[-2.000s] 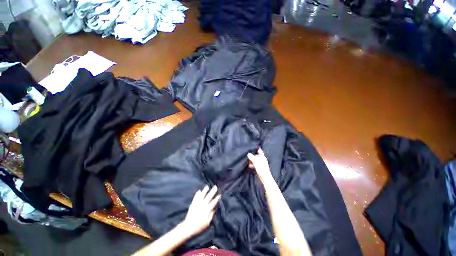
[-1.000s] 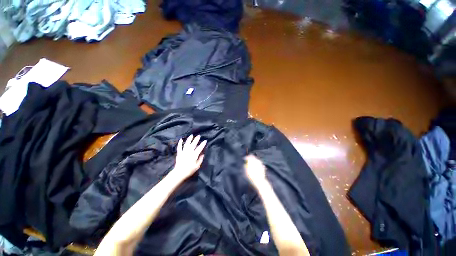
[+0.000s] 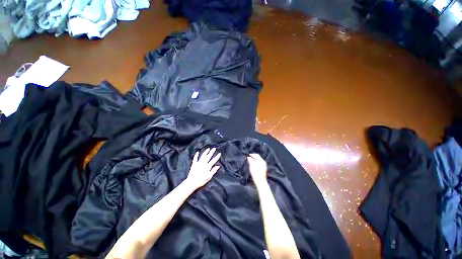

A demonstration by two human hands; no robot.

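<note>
A black jacket point(image 3: 218, 217) lies spread in front of me with its shiny, wrinkled lining facing up and a matte black band showing along its right side. My left hand point(image 3: 204, 168) rests on the lining near the upper edge, fingers spread and holding nothing. My right hand point(image 3: 257, 166) is on the lining a little to the right, fingers curled; whether it pinches cloth cannot be told. A small white label point(image 3: 266, 254) shows beside my right forearm at the bottom.
A stack of lined garments point(image 3: 218, 66) with a white label lies just beyond. A matte black heap point(image 3: 45, 152) and white paper point(image 3: 43, 73) are at left. Pale garments point(image 3: 86, 17) and navy garments point(image 3: 218, 11) lie farther off. Dark garments point(image 3: 408, 187) and grey-blue cloth point(image 3: 451, 172) are at right.
The jacket's lining, bunched in the middle earlier, is now spread flatter and wider. My left hand has moved up the garment toward its upper edge. The camera view has shifted.
</note>
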